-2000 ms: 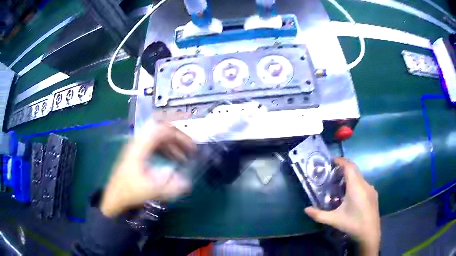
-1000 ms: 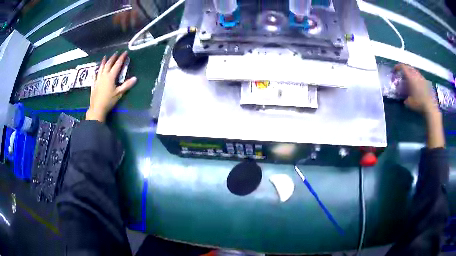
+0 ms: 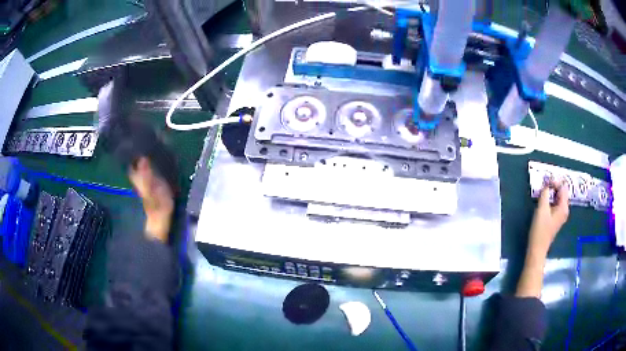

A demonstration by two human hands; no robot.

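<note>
My left hand (image 3: 154, 199) is blurred at the left; its fingers seem closed on a dark flat piece (image 3: 147, 147), also blurred, above the table. My right hand (image 3: 551, 212) is at the right with thumb and fingertips on a silver part tray (image 3: 580, 186) lying on the table; whether they grip its edge or a round part cannot be told. The grey machine fixture (image 3: 329, 130) holds three round workpieces (image 3: 357, 119). A syringe (image 3: 434, 96) stands over the right-hand one and partly hides it.
Silver trays (image 3: 51, 142) lie in a row at the left. Dark plates (image 3: 67, 236) stand stacked beside a blue bin (image 3: 14, 223). A red knob (image 3: 473, 286) is at the machine's front right. A black disc (image 3: 306, 304), white half-moon piece (image 3: 356, 317) and blue tool (image 3: 395, 321) lie in front.
My left hand has left the tray row and now has a dark piece; the row is shorter. My right hand has moved lower in view, still at a tray. The syringes appear shifted right over the fixture.
</note>
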